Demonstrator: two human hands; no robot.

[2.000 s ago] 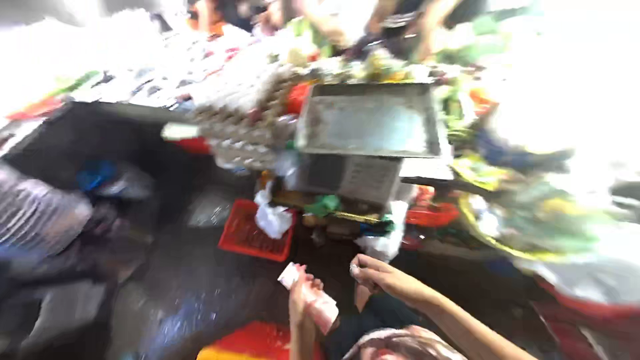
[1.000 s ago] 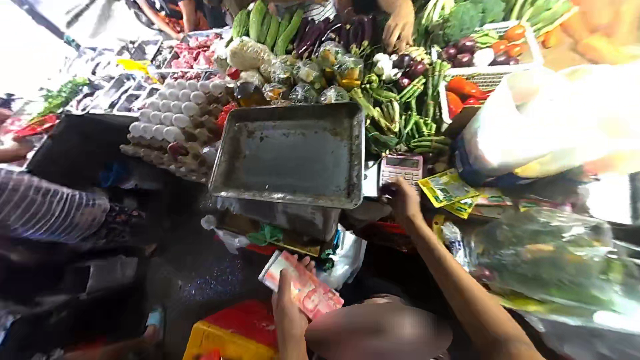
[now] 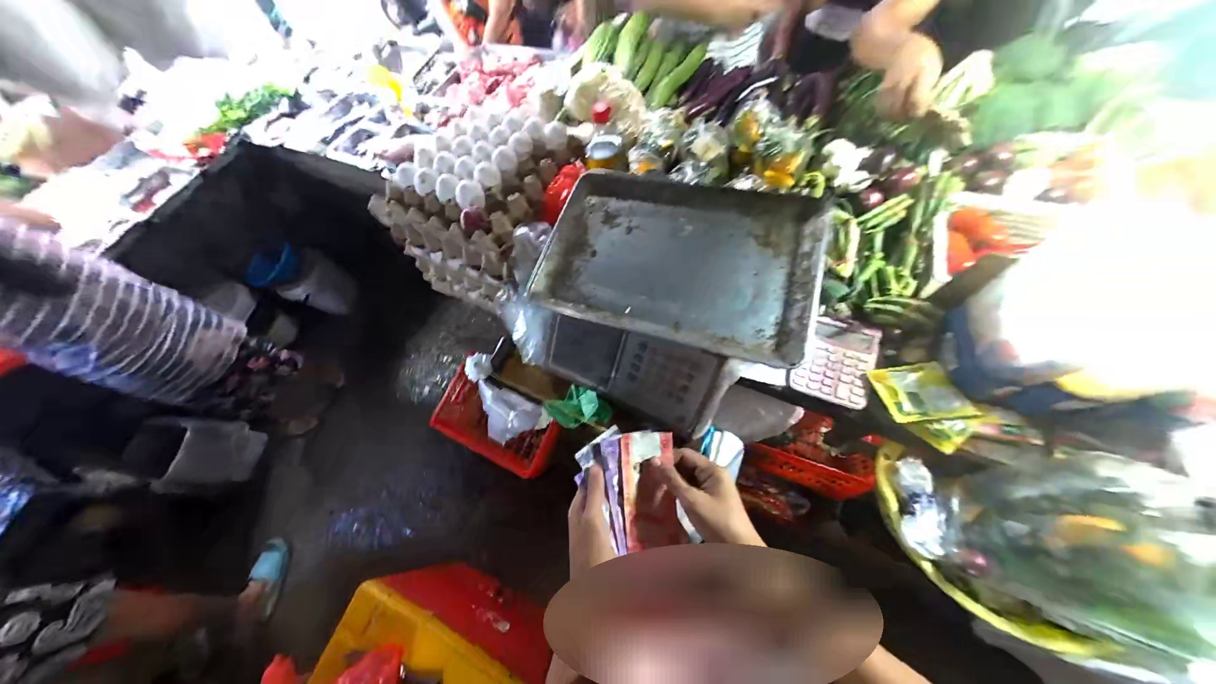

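Several banknotes (image 3: pixel 646 489), red, violet and pale, are fanned out upright between my two hands. My left hand (image 3: pixel 591 522) grips them at their left edge, fingers closed around the lower part. On the other side my right hand (image 3: pixel 708 499) pinches the red note near its upper right corner. Just beyond the notes is a digital weighing scale (image 3: pixel 632 366) with a worn metal tray (image 3: pixel 684 261) on top. A pink calculator (image 3: pixel 838 363) lies right of the tray. A blurred oval hides my forearms.
Stacked egg trays (image 3: pixel 475 190) stand left of the metal tray. Red baskets (image 3: pixel 494 427) sit below the scale, and a yellow crate (image 3: pixel 418 632) is at the bottom. Bagged vegetables fill a yellow-rimmed basket (image 3: pixel 912 541) at right. Across the stall, another person's hand (image 3: pixel 910 76) hangs over the vegetables.
My right hand has left the calculator, where it was one second ago, and come to the banknotes. The notes, earlier in my left hand alone, are now spread between both hands.
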